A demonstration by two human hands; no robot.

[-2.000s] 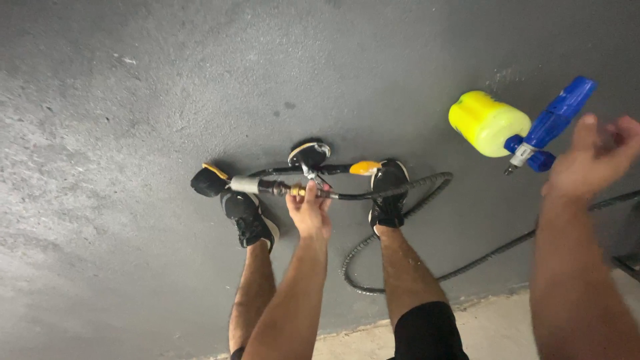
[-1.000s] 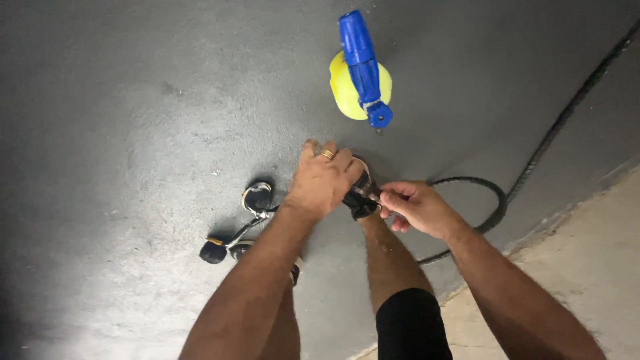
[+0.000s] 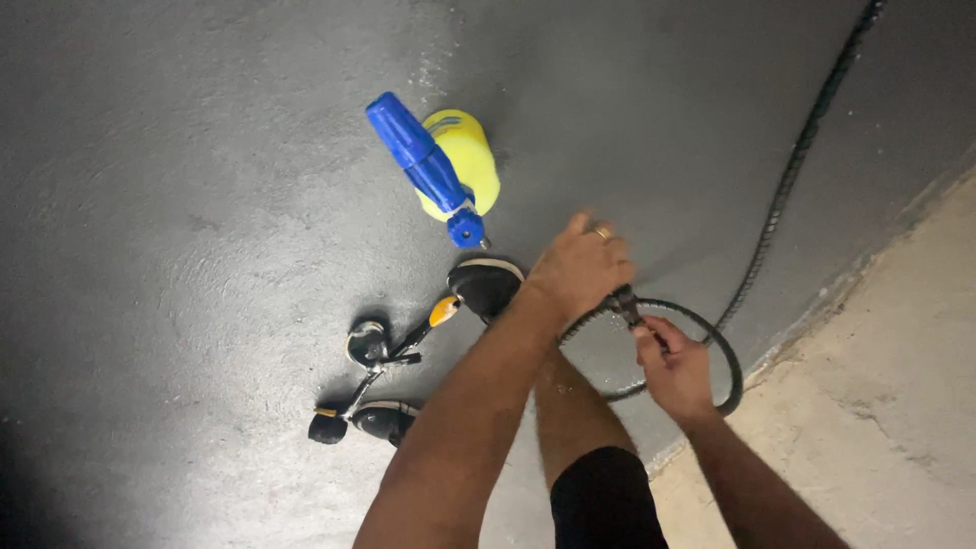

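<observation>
My right hand point(image 3: 675, 366) is closed around the lower end of a dark hose fitting point(image 3: 627, 306), to the right of my lower leg. Just up and left of it, my left hand point(image 3: 583, 263) touches or is very close to the fitting's upper end; its fingers are blurred, and its grip is unclear. A black hose point(image 3: 732, 358) loops around beside my right hand. Further up and left, a foam cannon stands on the floor, with a blue nozzle point(image 3: 415, 149) and a yellow bottle point(image 3: 476, 164).
My black shoes point(image 3: 484, 288) are on the grey floor. Beside them lie black tools with a round, foam-marked head point(image 3: 367, 345), a dark head with an orange band point(image 3: 328, 427) and an orange-yellow grip point(image 3: 444, 311). A pale rough strip point(image 3: 862, 381) borders the floor at right.
My right hand has left the foam cannon's side and joined my left at the hose fitting. Since one second ago both hands have moved right, away from my shoe. The view has shifted too.
</observation>
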